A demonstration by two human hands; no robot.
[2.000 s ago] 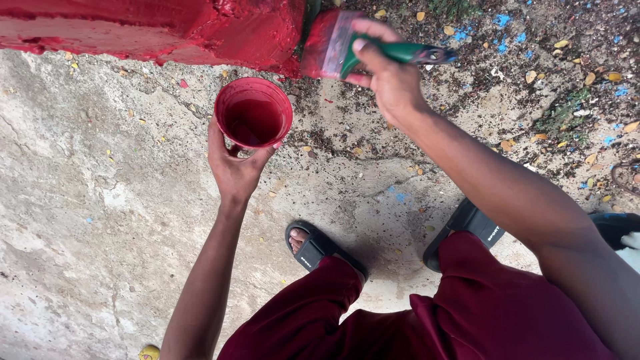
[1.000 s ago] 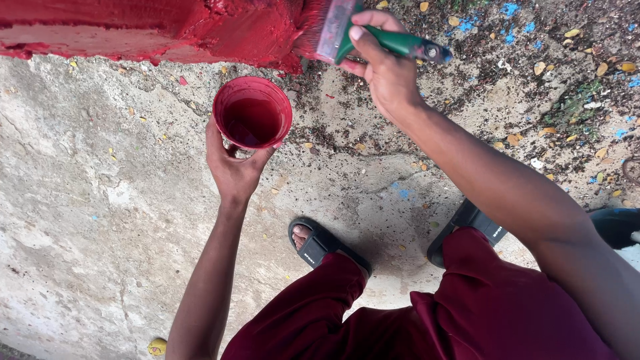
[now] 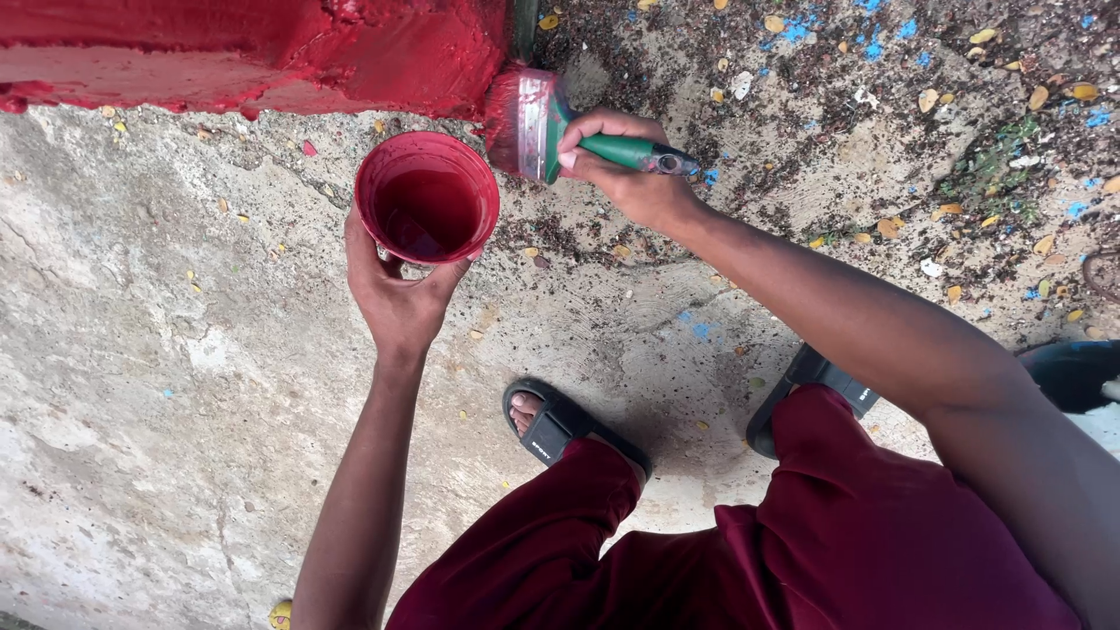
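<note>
My left hand (image 3: 398, 297) grips a red plastic cup (image 3: 366, 179) from below and the side; red paint (image 3: 429, 210) lies inside it. In my right hand (image 3: 634, 175) is a wide paintbrush (image 3: 535, 127) with a green handle and a paint-smeared metal ferrule. Its red-coated bristles point left and touch or nearly touch the lower right corner of a red-painted block or ledge (image 3: 385, 57). The cup is just below that ledge, left of the brush. Wet-looking paint covers the ledge, with a lumpy lower edge.
Rough concrete ground (image 3: 175, 350) carries fallen yellow leaves, dark debris and blue paint specks. My feet in black slides (image 3: 569, 429) stand below the hands. A dark round container (image 3: 1072, 372) is partly in view at the right edge, and a yellow object (image 3: 280, 615) at the bottom left.
The brush in my right hand has moved down to the lower corner of the red ledge, its bristles now pointing left. My left hand keeps hold of the cup in nearly the same place.
</note>
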